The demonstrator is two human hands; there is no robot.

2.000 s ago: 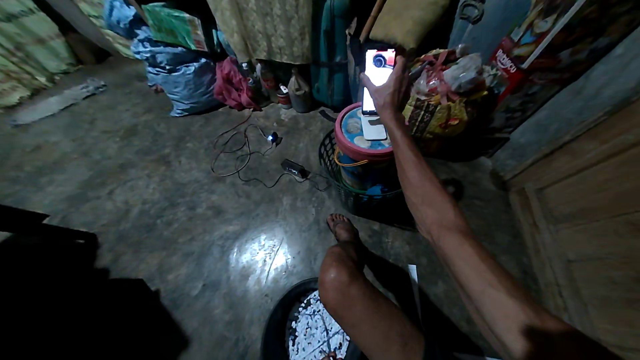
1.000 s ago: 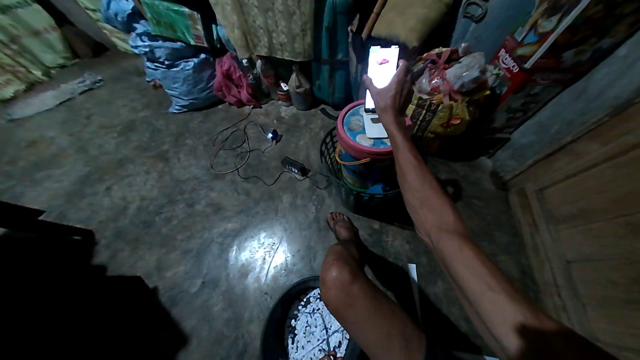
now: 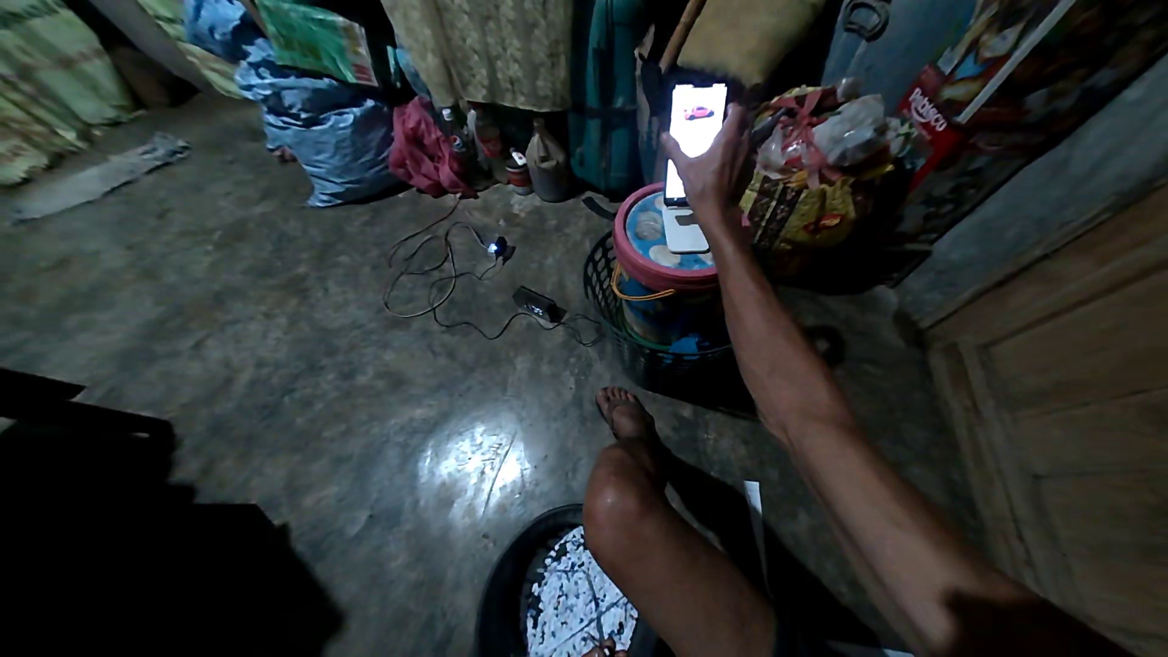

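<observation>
My right hand (image 3: pixel 712 169) reaches far forward and grips the edges of a lit smartphone (image 3: pixel 698 123), thumb on the left and fingers on the right. A small red car picture shows on its bright screen. The phone stands upright at a white stand (image 3: pixel 684 230) on the pink-rimmed lid (image 3: pixel 639 265) of a bucket. Below, a dark round tub (image 3: pixel 500 584) holds a white speckled surface (image 3: pixel 570 593) with thin dark lines across it. Some fingertips or toes show at the tub's bottom edge; whether they are my left hand cannot be told.
The bucket sits in a dark plastic basket (image 3: pixel 602 283). Left of it, a cable (image 3: pixel 447 274) and a black power strip or adapter (image 3: pixel 538 306) lie on the floor. My bare foot (image 3: pixel 625 411) is near the basket. Filled bags (image 3: pixel 333 137), bottles (image 3: pixel 547 164) and a wooden door (image 3: pixel 1086 411) surround the area.
The phone's screen has changed from a larger dark round picture to a small red car on white. My right hand stays at the phone.
</observation>
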